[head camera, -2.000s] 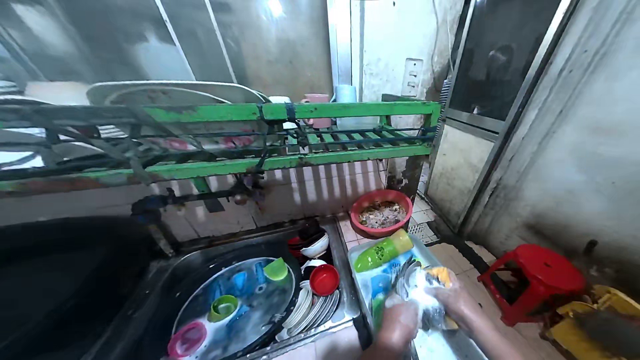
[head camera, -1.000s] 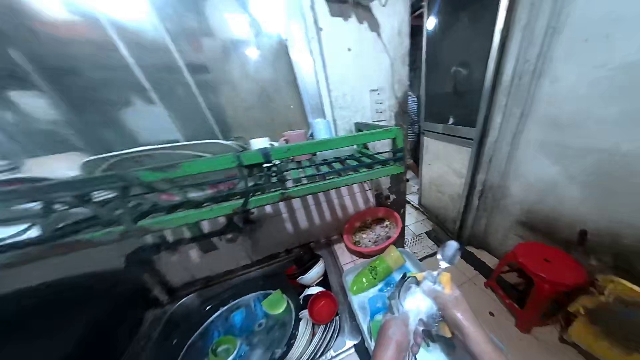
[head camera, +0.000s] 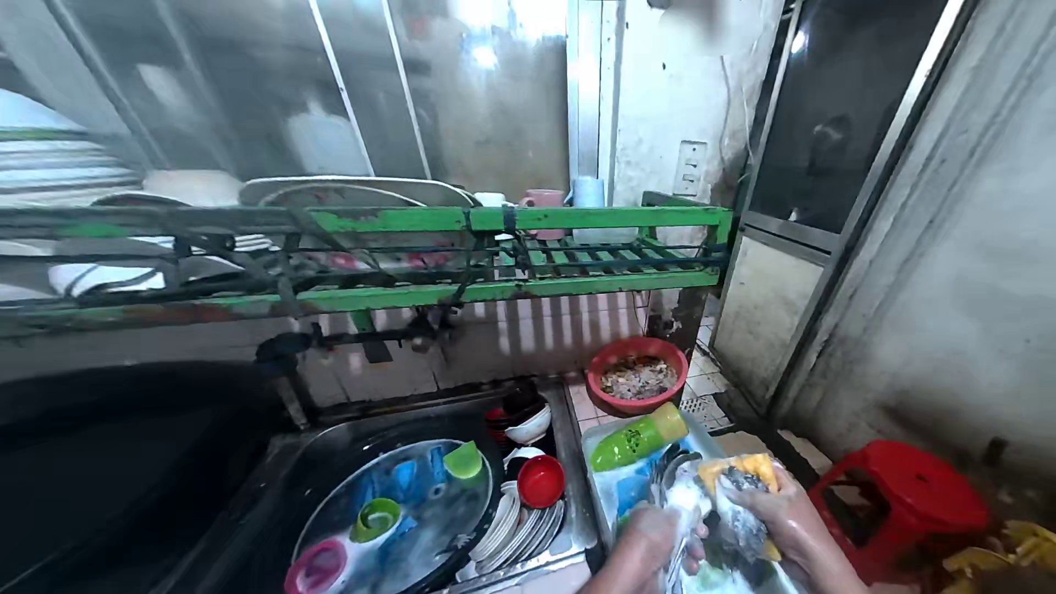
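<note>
My left hand (head camera: 652, 540) grips a bundle of metal spoons (head camera: 681, 487) covered in white suds. My right hand (head camera: 780, 511) holds a soapy yellow sponge (head camera: 747, 470) together with a grey scouring pad (head camera: 742, 516) beside the spoons. Both hands are over a pale plastic tray (head camera: 601, 483) with suds in it. A green bottle (head camera: 635, 441) lies across the tray's far end. The lower ends of the spoons are partly hidden by my fingers.
Left of the tray, a metal sink (head camera: 582, 511) holds stacked plates (head camera: 528, 532), a red bowl (head camera: 541, 482) and a round basin of water with cups. Behind stand a red basin (head camera: 596, 384) of scraps and a green rack (head camera: 511, 289). A red stool (head camera: 916, 487) is at right.
The spoon bowls, raised beside the sponge one second ago, are now lower, at the left of the sponge. Both hands still hold their things. The view has shifted.
</note>
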